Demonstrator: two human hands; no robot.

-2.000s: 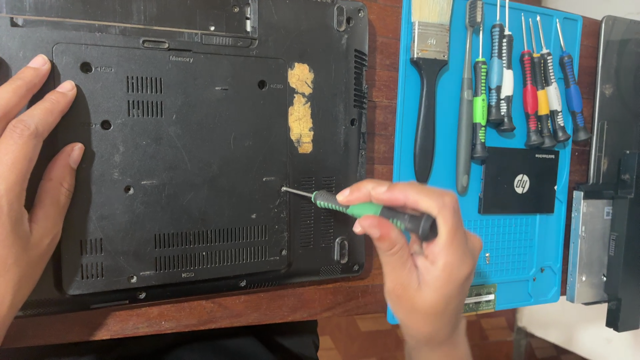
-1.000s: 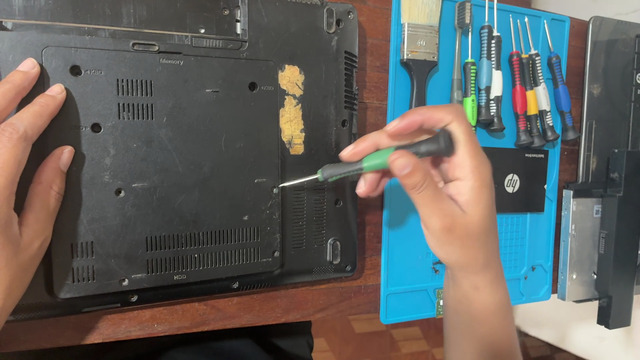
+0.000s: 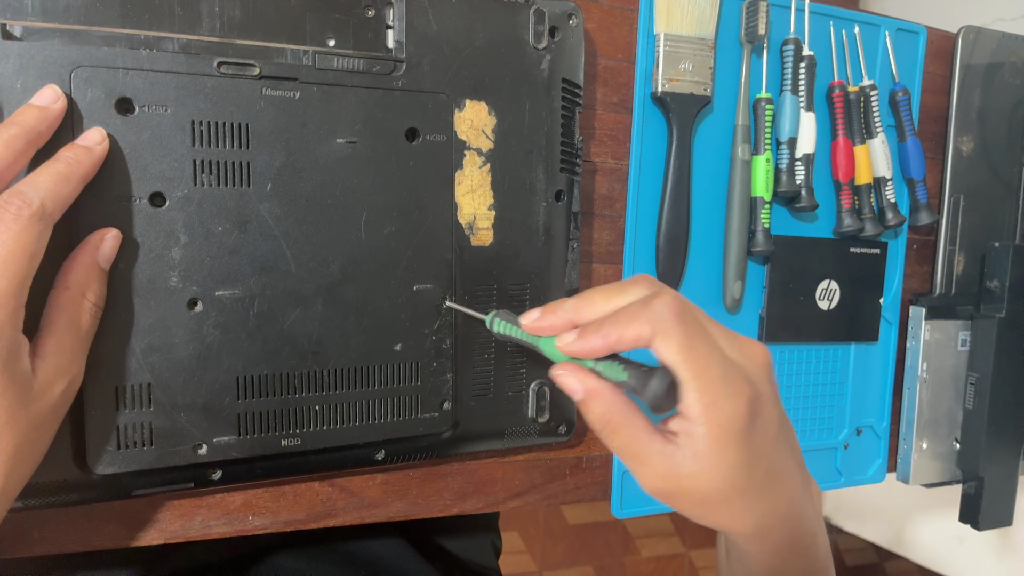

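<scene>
A black laptop [image 3: 512,48] lies upside down, its large bottom cover panel [image 3: 304,264] in place and its battery bay at the top left. My right hand [image 3: 680,384] grips a green and black precision screwdriver [image 3: 552,346] between thumb and fingers. The screwdriver's tip meets the screw hole at the panel's right edge; whether it sits in a screw head is too small to tell. My left hand [image 3: 48,256] rests with spread fingers on the left side of the laptop and holds nothing.
On a blue silicone mat [image 3: 640,192] lie a paintbrush [image 3: 678,176], a grey toothbrush-like brush [image 3: 738,200], several precision screwdrivers [image 3: 844,160] and a black HP solid state drive [image 3: 824,288]. At the right are a black laptop battery [image 3: 992,384], a metal-cased drive [image 3: 940,400] and another dark device [image 3: 984,160].
My right hand has tilted the screwdriver again, its handle now lower than one second ago. The tip stays around the panel's right edge. My left hand remains on the laptop's left side.
</scene>
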